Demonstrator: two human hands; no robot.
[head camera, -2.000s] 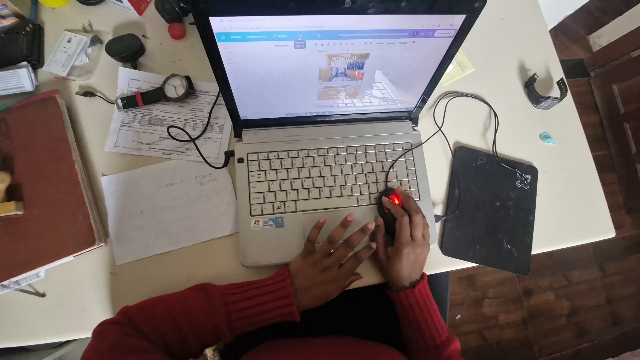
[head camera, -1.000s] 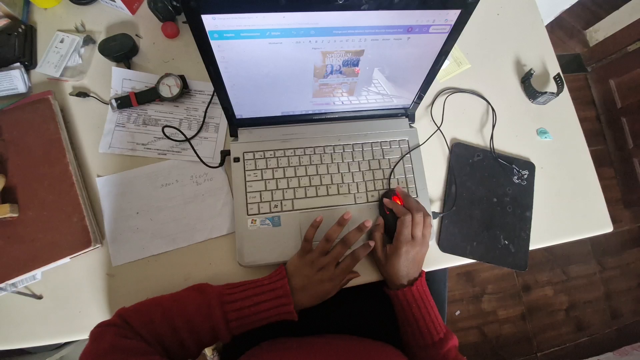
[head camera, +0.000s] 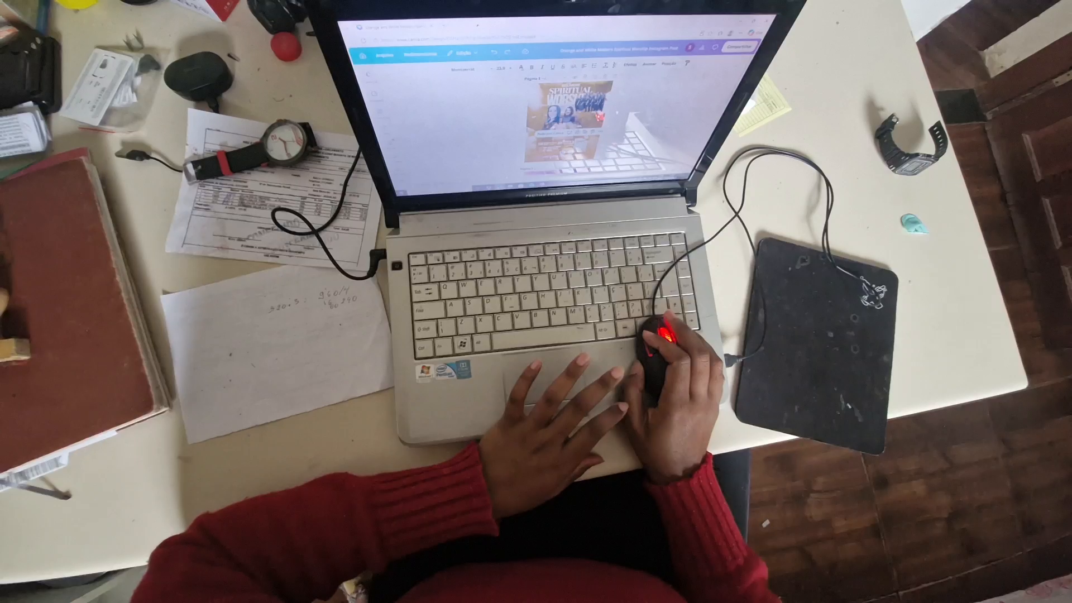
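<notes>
An open silver laptop (head camera: 452, 402) sits on the cream table, its screen (head camera: 469, 126) lit with a design page that bears writing and a picture. My left hand (head camera: 544, 435) lies flat with spread fingers over the palm rest and touchpad, holding nothing. My right hand (head camera: 680, 402) is closed around a black wired mouse (head camera: 651, 356) with a red light, which rests on the laptop's right palm rest, its front by the lower right keys. The mouse's cable runs up over the keyboard to the right. Part of the touchpad is hidden by my left hand.
Right of the laptop lie a black mouse pad (head camera: 816, 352), a black digital watch (head camera: 911, 146) and a coiled cable (head camera: 827, 197). To the left are a strapped wristwatch (head camera: 285, 142) on a printed sheet (head camera: 251, 209), a handwritten sheet (head camera: 276, 368) and a red-brown book (head camera: 75, 310).
</notes>
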